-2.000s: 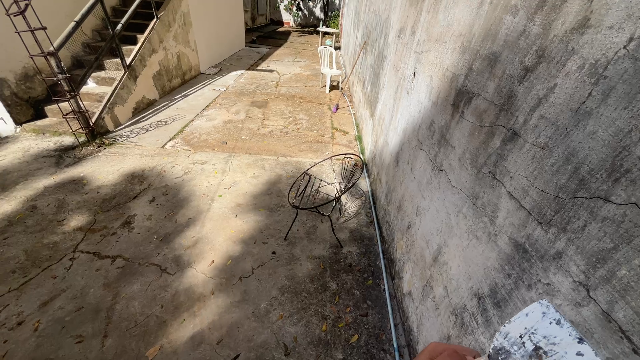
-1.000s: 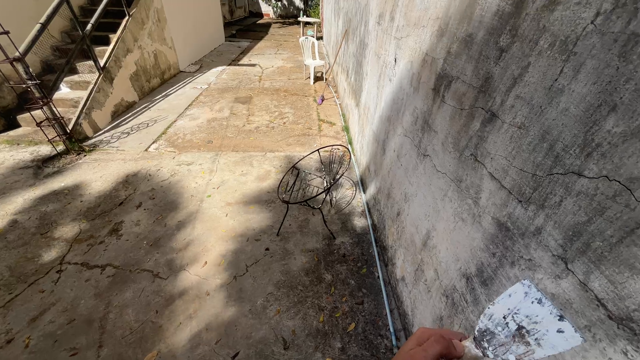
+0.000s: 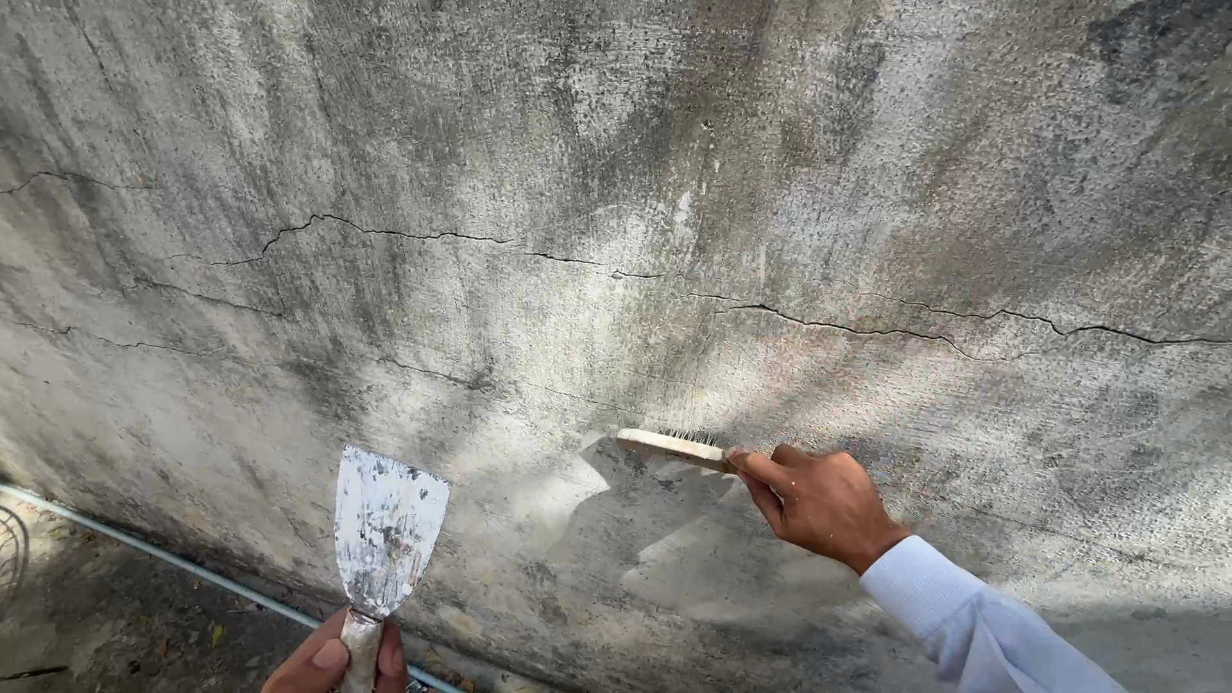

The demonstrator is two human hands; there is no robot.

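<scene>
My left hand, at the bottom edge, grips the handle of a putty knife; its wide blade points up and is spotted with white and dark residue. To the right, my right hand, in a light long sleeve, holds a wire brush by its handle. The brush's bristles face up toward the stained concrete wall; whether they touch it cannot be told. Long cracks run across the wall above the brush. A shadow falls on the wall below the brush.
A pale blue pipe or hose runs along the foot of the wall at the lower left. Beside it lies concrete ground with scattered leaves. Part of a dark wire chair shows at the left edge.
The view has turned from the yard to the wall. My right hand with the wire brush has come into view, and the putty knife now shows at the lower left.
</scene>
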